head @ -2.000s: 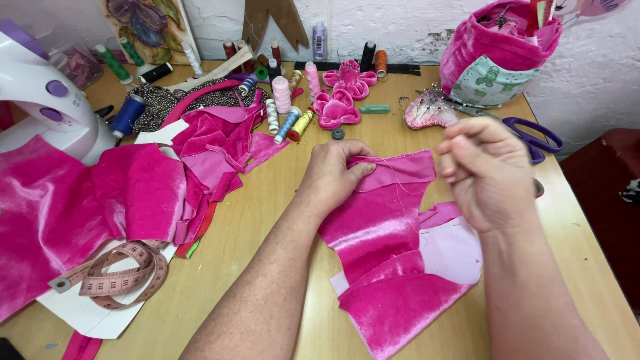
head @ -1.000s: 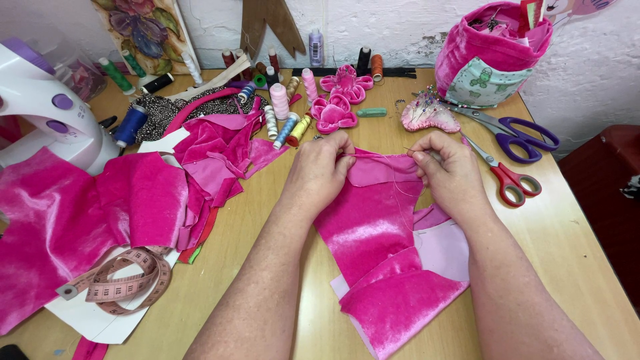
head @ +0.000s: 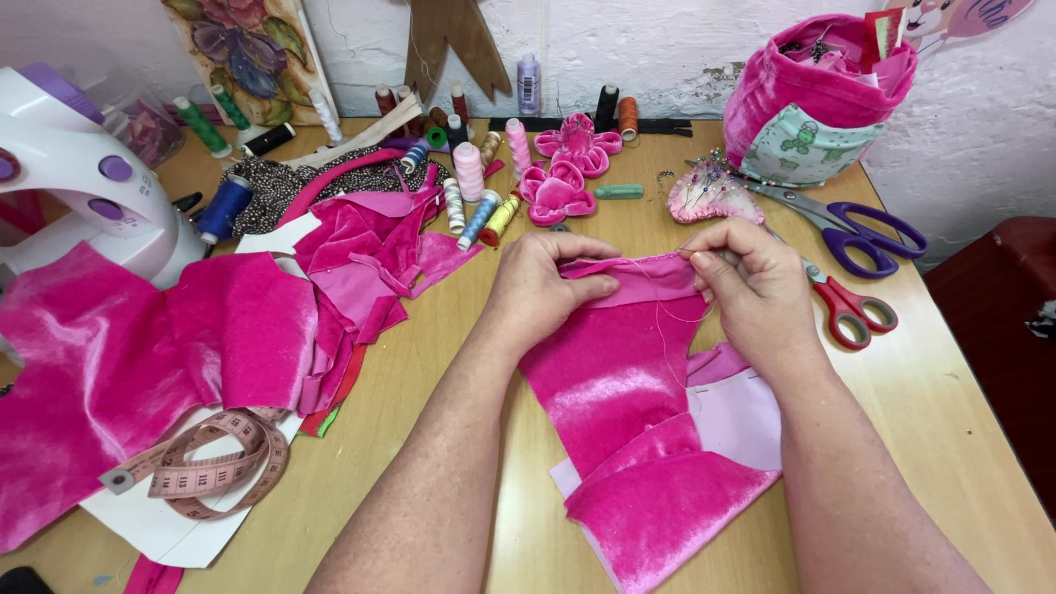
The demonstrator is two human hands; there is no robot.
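Observation:
A pink velvet fabric piece (head: 627, 355) with a folded top edge lies in front of me, its lower part overlapping a pale pink section. My left hand (head: 544, 285) pinches the left end of that fold between thumb and fingers. At the fold's right end, my right hand (head: 742, 285) has thumb and forefinger pinched together at the edge. What looks like a needle tip shows at those fingers, too small to be sure. A thin thread (head: 662, 334) loops from the edge down over the velvet. Just beyond my right hand sits a pincushion (head: 711, 198) full of pins.
Purple-handled scissors (head: 874, 239) and red-handled scissors (head: 854, 312) lie at right. Thread spools (head: 469, 172) and velvet flowers (head: 559, 194) stand behind my hands. Left are velvet pieces (head: 91, 346), a tape measure (head: 206, 474) and a sewing machine (head: 107, 173). A fabric basket (head: 813, 99) is at back right.
My right hand, raised apart from the fabric two seconds ago, came down to the fold's right end and remains there. The red-handled scissors, hidden behind it then, now show.

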